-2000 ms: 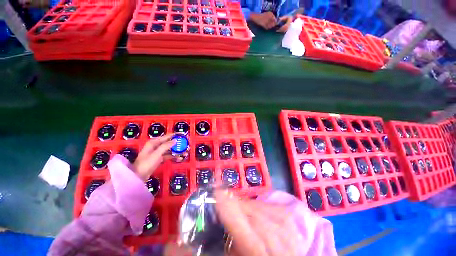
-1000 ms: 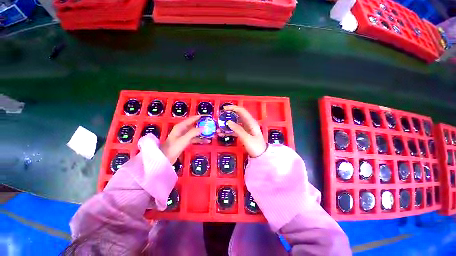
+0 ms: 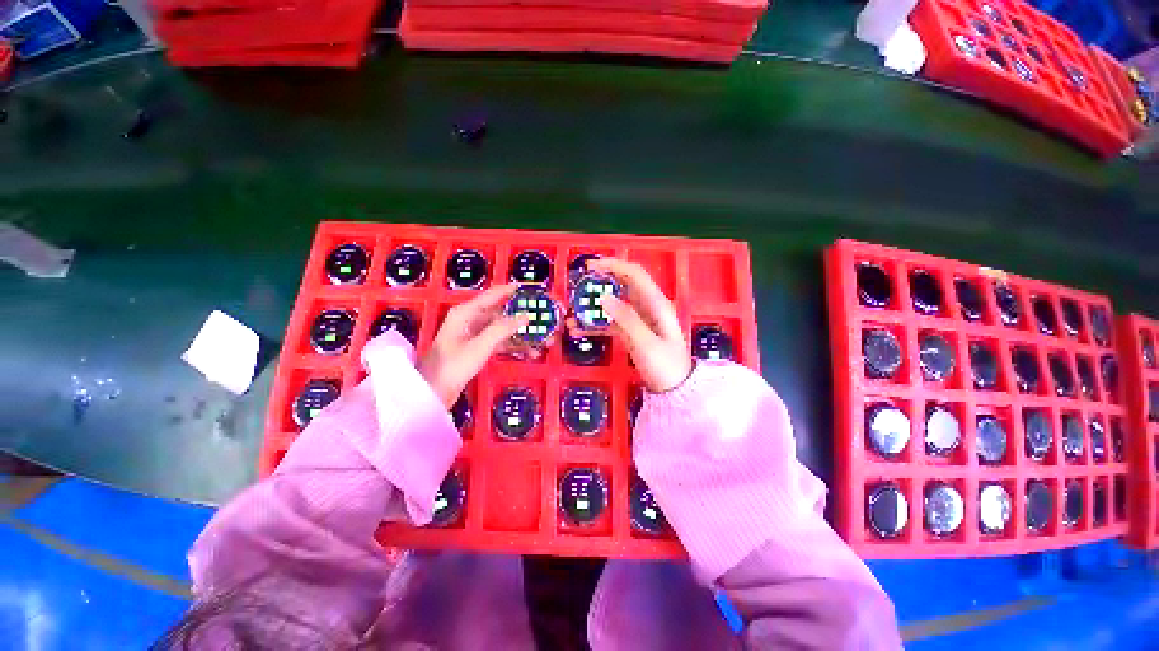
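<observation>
My left hand [image 3: 468,341] holds a round watch body [image 3: 534,314] between thumb and fingers, its screen lit with small green and white icons. My right hand [image 3: 644,324] holds a second watch body [image 3: 595,300] beside it, with similar icons and the thumb on its face. Both are above the upper middle of the red working tray [image 3: 295,369]. Dark watches with small green marks sit in many pockets. An empty pocket [image 3: 511,495] shows in the bottom row, and others at the upper right. My sleeves and hands hide some pockets.
A neighbouring red tray [image 3: 838,382] with dark and whitish discs lies to the right. A white paper slip [image 3: 223,351] lies left of the working tray. Stacked red trays [image 3: 572,31] stand across the green bench [image 3: 318,153]. A small dark object [image 3: 470,131] lies on the bench.
The left watch's screen has changed from blue to green and white icons, and the right one now shows icons too. Since the earliest frame, my right hand has moved up beside my left.
</observation>
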